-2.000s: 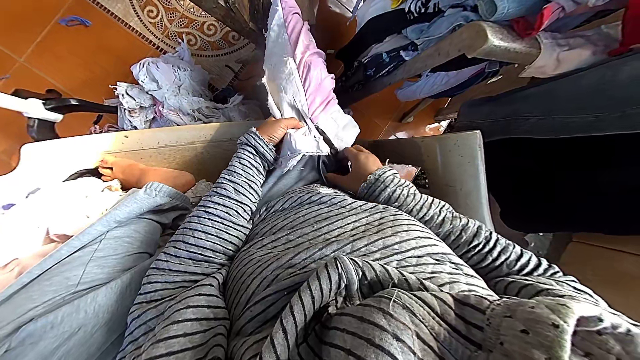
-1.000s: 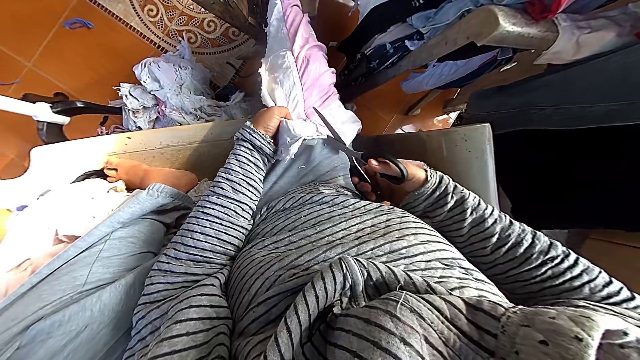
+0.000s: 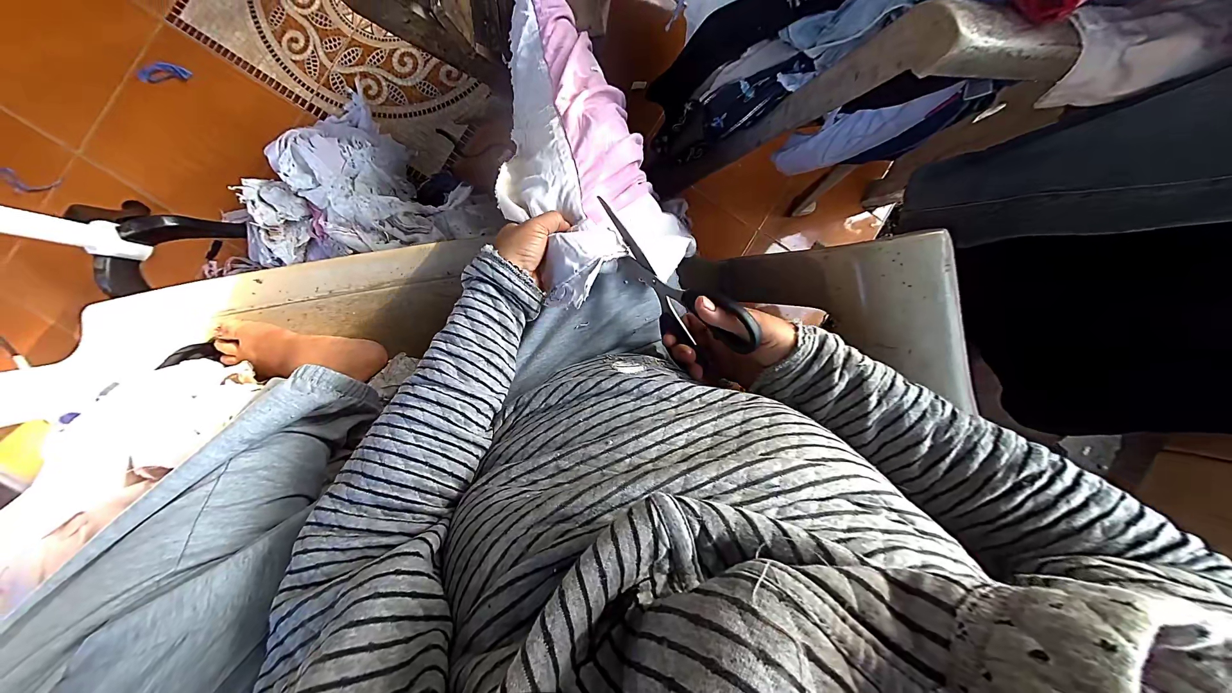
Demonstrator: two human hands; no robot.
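My left hand (image 3: 527, 250) grips the near edge of a pink and white cloth (image 3: 602, 144), whose length runs away from me over the tan bench edge. A pair of black-handled scissors (image 3: 664, 287) is in my right hand (image 3: 727, 337), with fingers in the handle loops. The scissor blades are spread; one blade points up and left over the white part of the cloth, the other down by my right fingers. Frayed white fabric hangs beside my left hand. The far end of the cloth runs out of view at the top.
A heap of torn white cloth (image 3: 337, 183) lies on the orange tiled floor (image 3: 106, 96) at the upper left. A bare foot (image 3: 298, 348) rests on pale fabric at the left. Dark and blue garments (image 3: 818, 58) lie around a wooden beam (image 3: 1001, 38) at the upper right.
Two seconds ago my right hand and the scissors were at the cloth's near end. They moved right and back, and the blades came into view spread; my left hand kept its hold.
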